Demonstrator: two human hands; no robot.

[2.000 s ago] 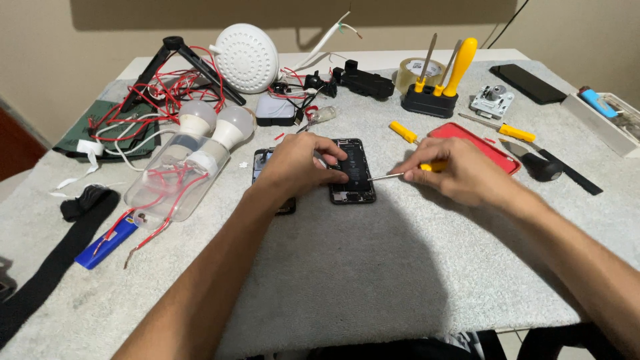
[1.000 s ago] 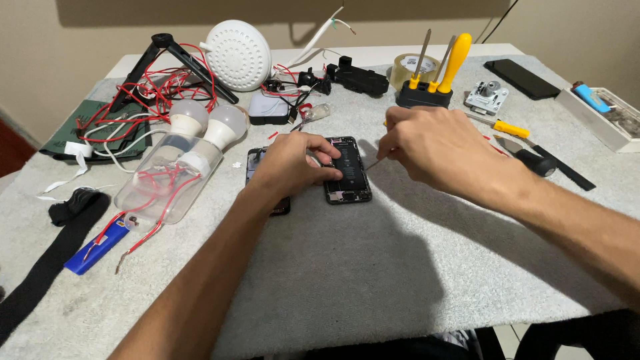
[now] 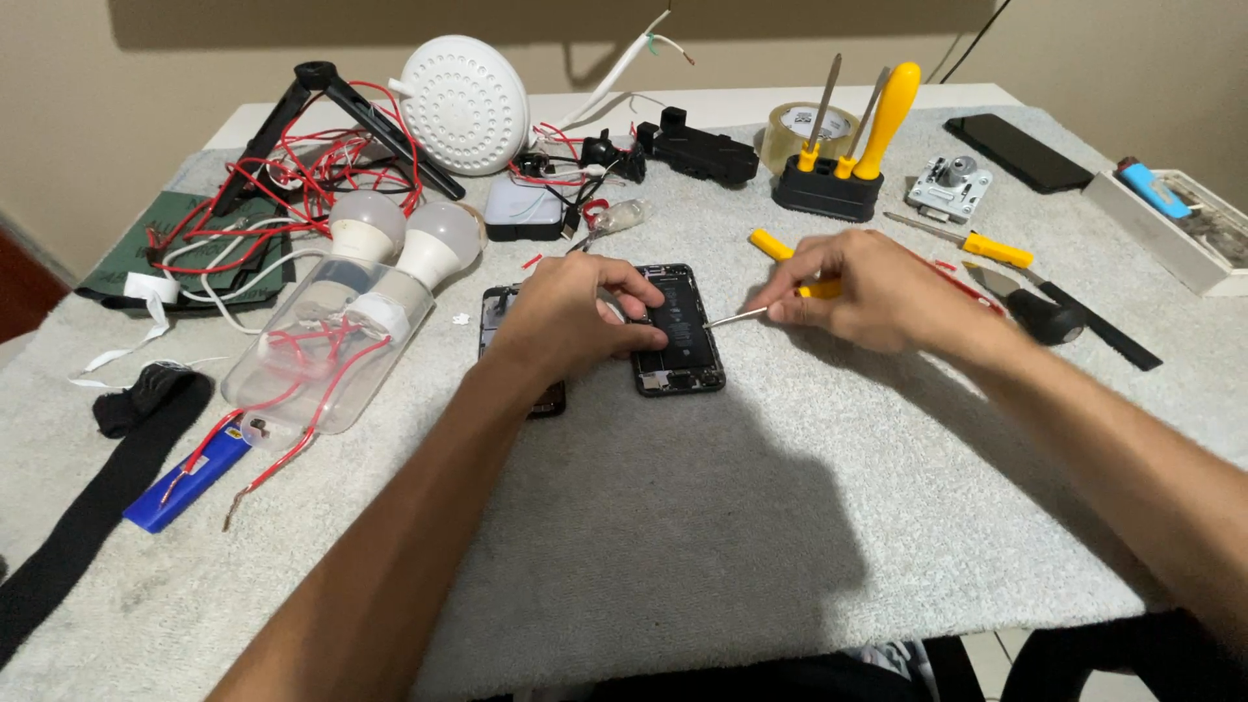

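An opened smartphone (image 3: 680, 380) lies on the grey towel with its black battery (image 3: 685, 317) exposed. My left hand (image 3: 575, 317) rests its fingers and thumb on the left side of this phone. In my right hand (image 3: 858, 288) is a screwdriver with a yellow handle (image 3: 819, 290); its metal shaft (image 3: 738, 317) points left, and the tip is at the phone's right edge. Another opened phone part (image 3: 495, 314) lies just left, partly hidden under my left hand. A second yellow handle (image 3: 770, 245) lies behind the screwdriver. A small white piece (image 3: 460, 319) sits further left.
Two bulbs (image 3: 439, 239) wired to a clear plastic container (image 3: 390, 327), red wires and a shower head (image 3: 464, 105) are at left. Behind are a black screwdriver stand (image 3: 827, 190) and tape (image 3: 780, 127). At right are a yellow-handled screwdriver (image 3: 998, 250), a black phone (image 3: 1019, 153) and a tray (image 3: 1160, 234).
My right hand has turned, so the yellow handle and shaft show again after being mostly hidden one second ago. My left hand stays at the phone.
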